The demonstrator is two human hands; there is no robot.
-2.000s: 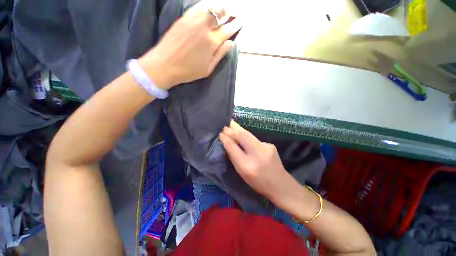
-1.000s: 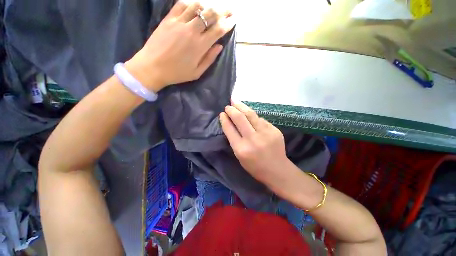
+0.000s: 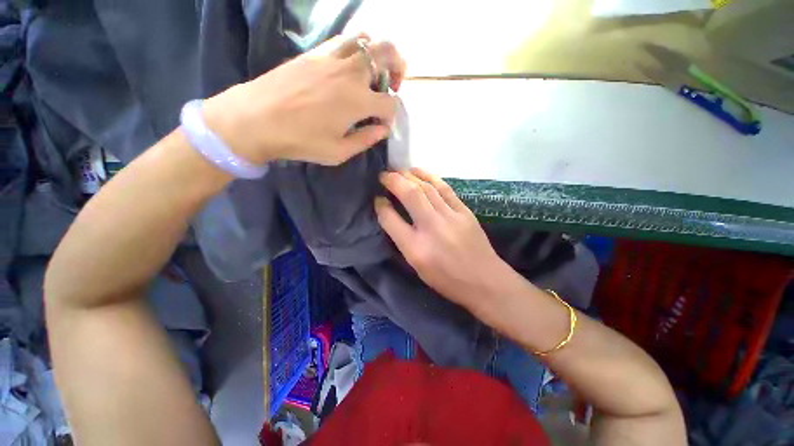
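A dark grey tube-like cloth part (image 3: 335,205) hangs over the table's front edge at centre, joined to bunched grey cloth (image 3: 96,78) at the upper left. My left hand (image 3: 335,100) grips the cloth's upper part, palm down, fingers curled over its right edge. My right hand (image 3: 435,226) pinches the same edge lower down, just below my left fingers. A small whitish strip shows at the edge between the two hands; I cannot tell what it is. My fingertips partly hide the edge.
The white table (image 3: 531,131) has a green edge with a ruler tape (image 3: 609,212). Green and blue snips (image 3: 718,109) lie at the right. A red basket (image 3: 688,305) is below right, a blue crate (image 3: 289,322) below left. Grey cloth lies at the left and lower right.
My left hand has moved down, closer to my right hand, and its fingers are more curled. My right hand has risen since the earliest frame. The camera view has shifted a little.
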